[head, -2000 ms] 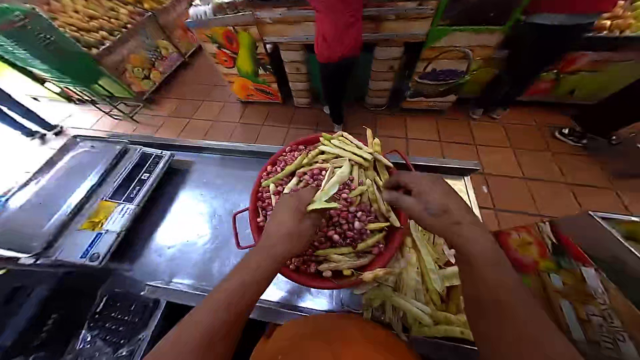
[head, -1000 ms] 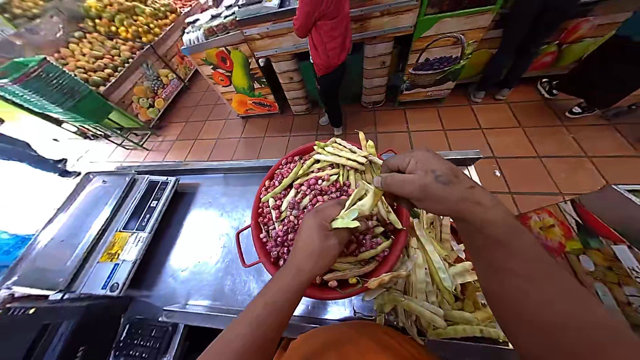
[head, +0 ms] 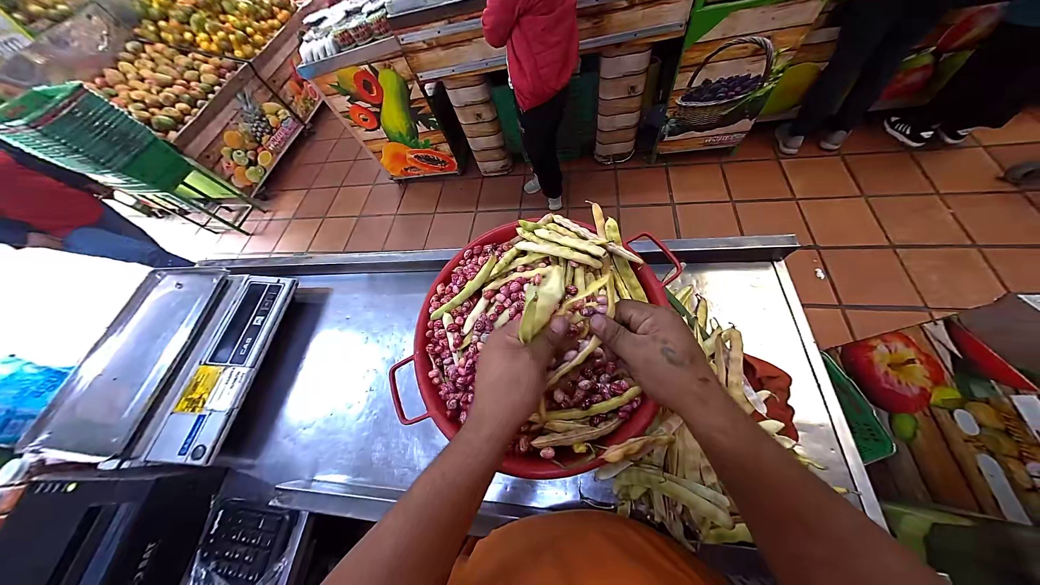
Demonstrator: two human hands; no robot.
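Note:
Over a red plastic basin [head: 424, 325] with two handles, both my hands work close together. My left hand [head: 513, 366] grips pale yellow-green bean pods [head: 543, 305], which stick up from its fingers. My right hand [head: 654, 345] is beside it, thumb and fingertips pinched at a thin pod; the exact grip is partly hidden. Speckled red-and-white shelled beans [head: 459, 357] fill the basin's left and lower parts. Whole pods [head: 561, 244] lie across its far side. To the right, a heap of opened, pale pods [head: 691, 479] spreads over the steel counter.
The steel counter [head: 341, 357] carries a weighing scale [head: 219, 366] at left. A keypad [head: 244, 536] sits below it. At the right are a green crate [head: 861, 414] and a fruit-printed panel [head: 894, 366]. Beyond the counter, a person in red [head: 536, 73] stands on the tiled floor.
My right hand has come down from the basin's right rim toward my left hand. A person in red has come into view at the far left.

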